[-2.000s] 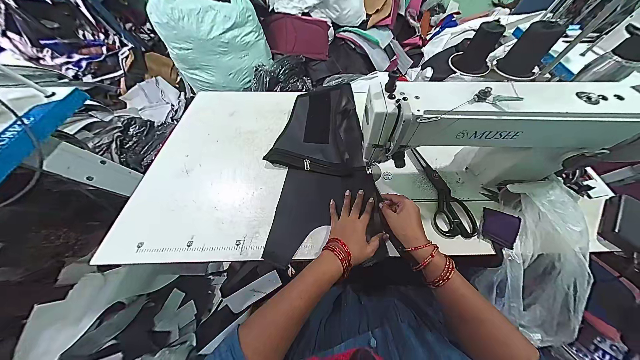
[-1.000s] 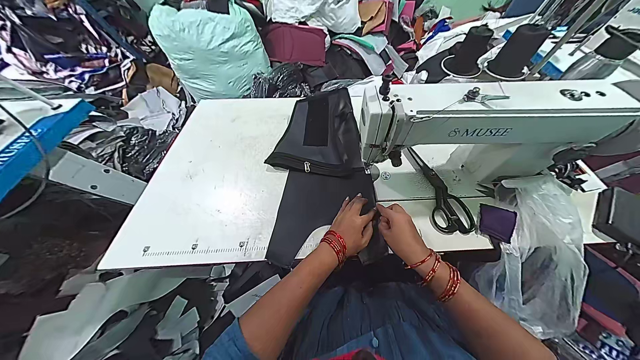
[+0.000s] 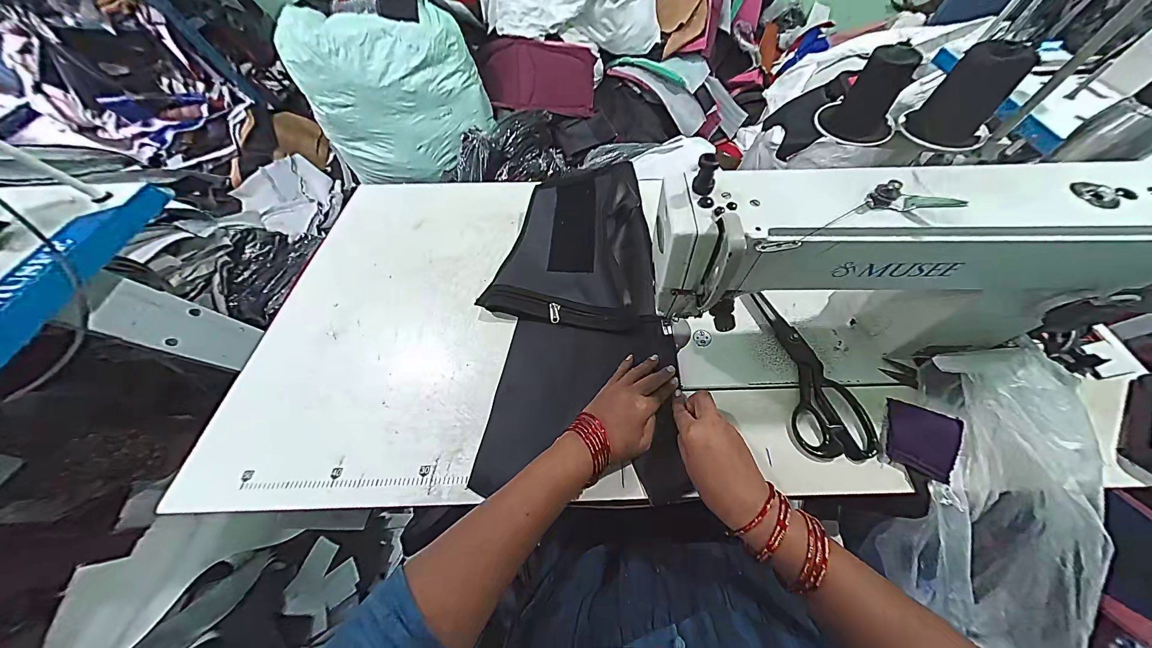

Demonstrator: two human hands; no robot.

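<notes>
A black fabric piece [image 3: 549, 387] lies on the white sewing table, its right edge under the needle area of a white industrial sewing machine [image 3: 900, 261]. Across its upper part runs a black zipper [image 3: 558, 310] with a silver pull. My left hand [image 3: 630, 409] rests on the fabric near its right edge, just in front of the presser foot, fingers pointing up and right. Close beside it, my right hand [image 3: 711, 450] pinches the fabric's right edge between thumb and forefinger. Red bangles circle both wrists.
Black-handled scissors [image 3: 819, 396] lie right of my hands, partly behind the machine head. A dark purple fabric square [image 3: 924, 441] and a clear plastic bag [image 3: 999, 504] are further right. Black thread cones [image 3: 972, 94] stand behind the machine. A printed ruler [image 3: 360, 480] marks the table's front edge.
My left hand was spread flat two seconds ago, drew its fingers in, and now lies extended toward the presser foot. My right hand stays at the fabric's edge.
</notes>
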